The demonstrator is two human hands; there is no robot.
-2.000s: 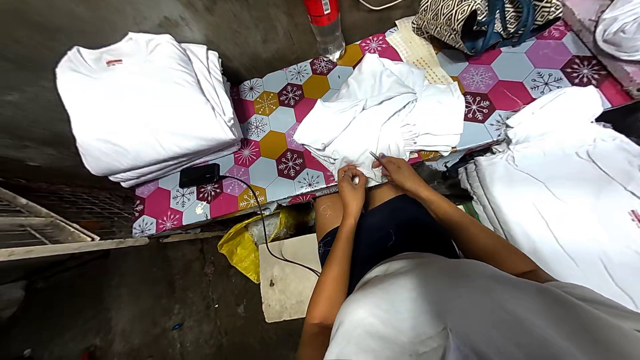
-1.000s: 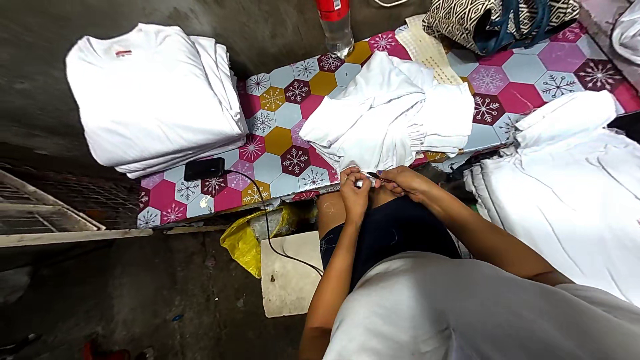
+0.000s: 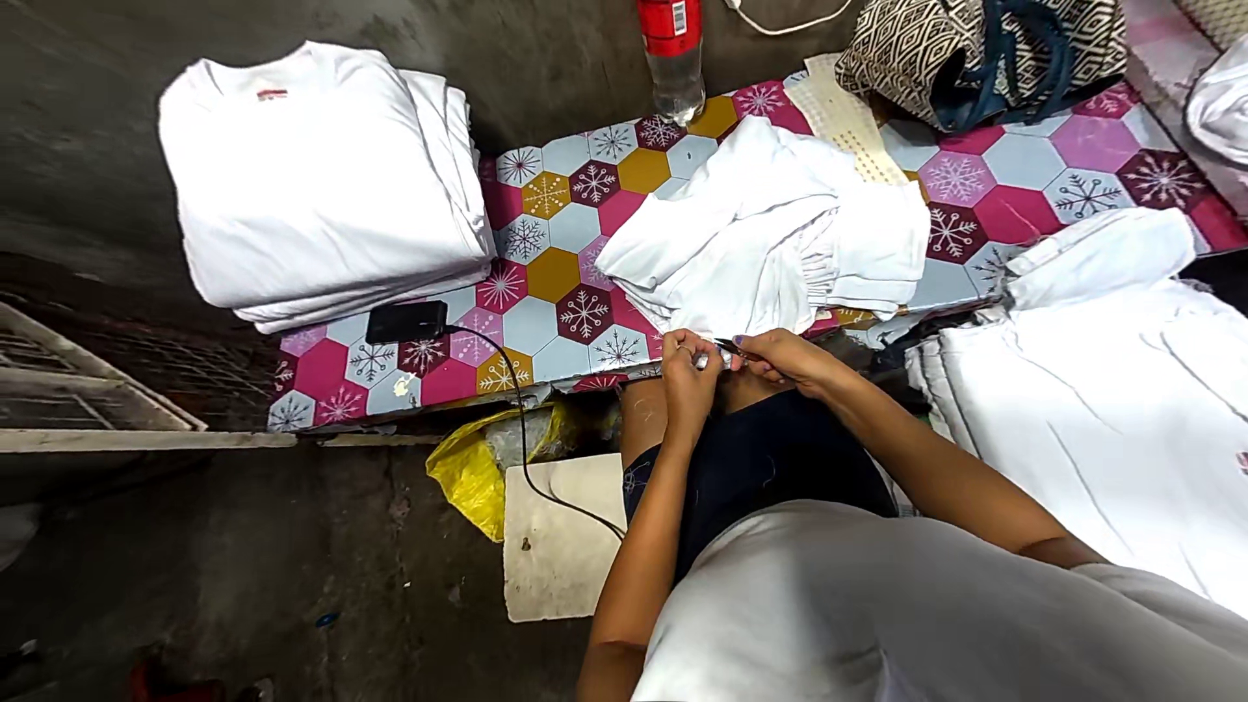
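White fabric garments (image 3: pixel 751 234) lie loosely bunched on the patterned table cover, their near edge hanging toward my lap. My left hand (image 3: pixel 690 366) pinches a bit of this white cloth at the table's edge. Close beside it on the right, my right hand (image 3: pixel 780 359) grips a small dark-tipped tool (image 3: pixel 727 345), its point toward my left fingers; its exact kind is too small to tell. To the left stands a pile of folded white T-shirts (image 3: pixel 312 185). More white garments (image 3: pixel 1102 390) are heaped at the right, beside my right forearm.
A black power bank or similar device (image 3: pixel 407 322) with a cable (image 3: pixel 524 429) lies near the front edge; the cable runs down to my lap. Behind are a plastic bottle (image 3: pixel 675 58) and a patterned bag (image 3: pixel 985 58). Below hangs a yellow plastic bag (image 3: pixel 473 478) by a pale board (image 3: pixel 556 546).
Both hands stay together at the cloth's near edge. The tool's tip, angled up from my right hand two seconds ago, has since come down beside my left fingers.
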